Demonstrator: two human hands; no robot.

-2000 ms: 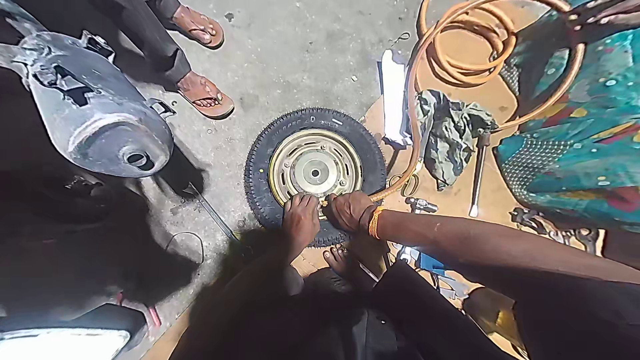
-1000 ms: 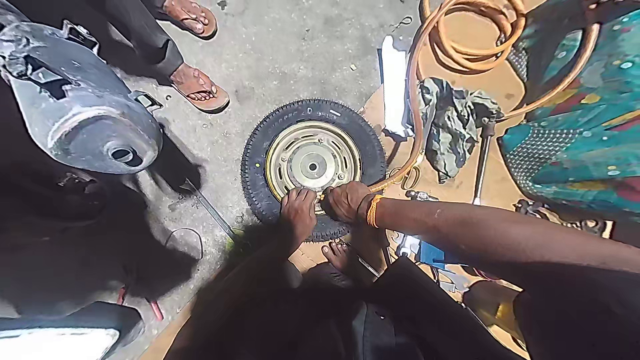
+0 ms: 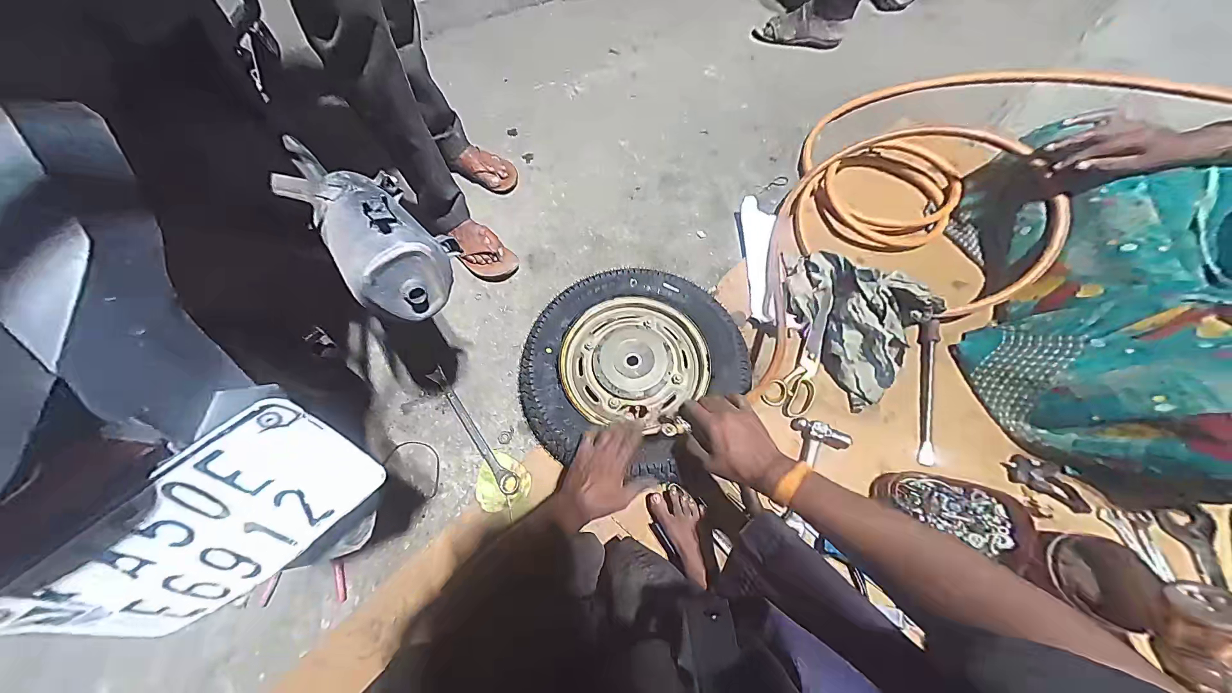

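A small black tyre [image 3: 544, 385] on a cream metal wheel rim [image 3: 632, 361] lies flat in front of me. My left hand [image 3: 604, 467] rests on the near edge of the tyre, fingers toward the rim; whether it grips anything is not clear. My right hand [image 3: 733, 441], with an orange band at the wrist, is at the near right of the rim, beside a brass-coloured fitting [image 3: 674, 426]. An orange air hose [image 3: 770, 371] runs down to the right side of the tyre near this hand. Its fingers are partly hidden.
Scissors [image 3: 791, 393], a hammer [image 3: 821, 433], a crumpled cloth [image 3: 857, 327], a socket wrench [image 3: 927, 395] and a tray of nuts [image 3: 953, 510] lie at right. A seated person in teal cloth is beyond. Left are a spanner [image 3: 476, 433], a silencer [image 3: 390, 255], a scooter's plate [image 3: 241, 520] and a standing person's feet.
The view has shifted, showing more of the scooter and tools. My left hand has drawn back from the rim onto the tyre's near side, apart from my right hand; the two were close together before.
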